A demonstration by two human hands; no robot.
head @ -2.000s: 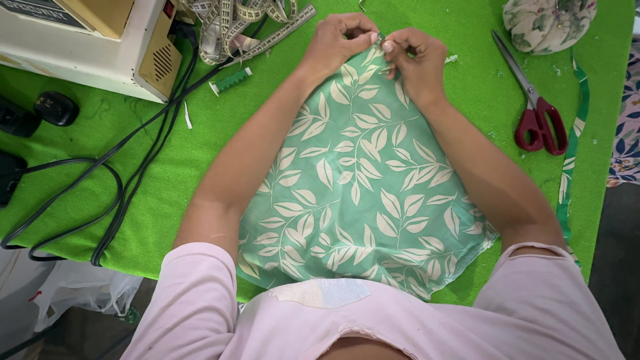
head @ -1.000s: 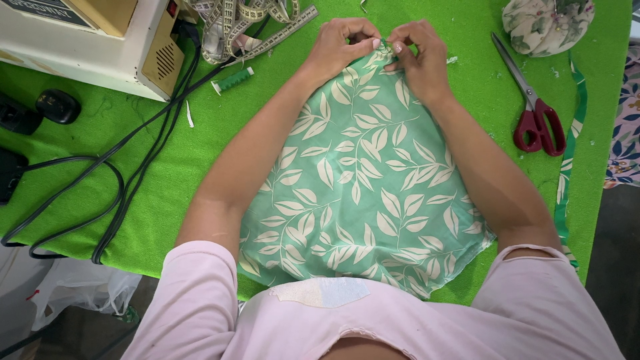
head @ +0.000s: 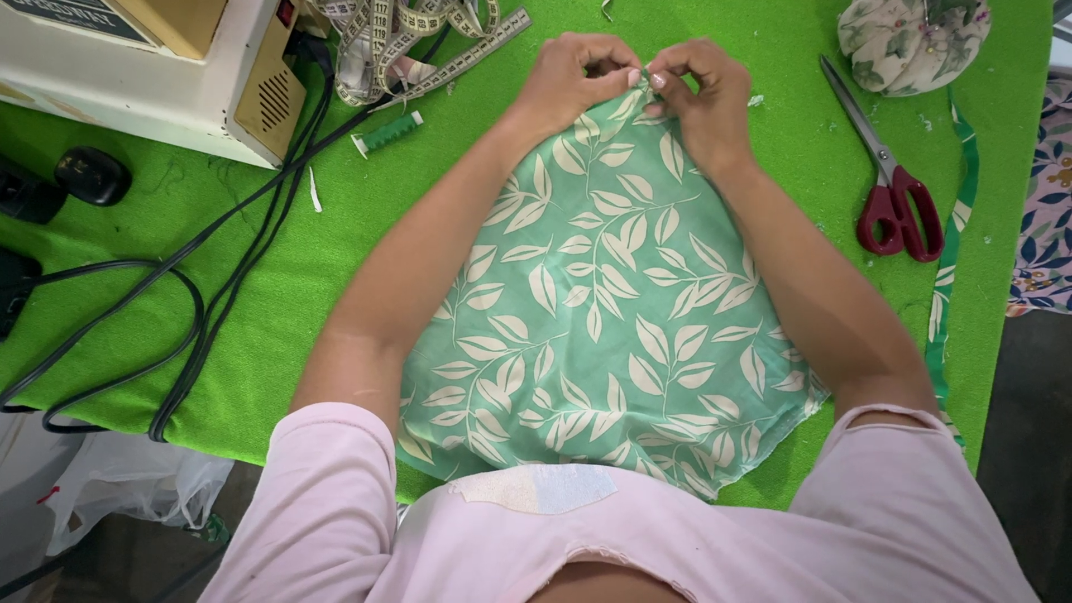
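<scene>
A green fabric piece with cream leaf print (head: 620, 310) lies spread over the green table cover, its narrow top end between my hands. My left hand (head: 586, 79) pinches the top edge between thumb and fingers. Close beside it, my right hand (head: 699, 96) pinches the same edge from the other side. The fingertips nearly touch and hide the fine detail of the edge there. The lower part of the fabric reaches down to my shirt.
Red-handled scissors (head: 896, 193), a floral pincushion (head: 914, 42) and a narrow green fabric strip (head: 945, 289) lie at the right. At the left are a sewing machine (head: 184, 92), black cables (head: 243, 213), a tape measure (head: 465, 63) and a green thread spool (head: 389, 134).
Two seconds ago the hands were at the same fabric end; since then the fingers have shifted their pinch slightly. The fabric's body and the things around it have stayed in place.
</scene>
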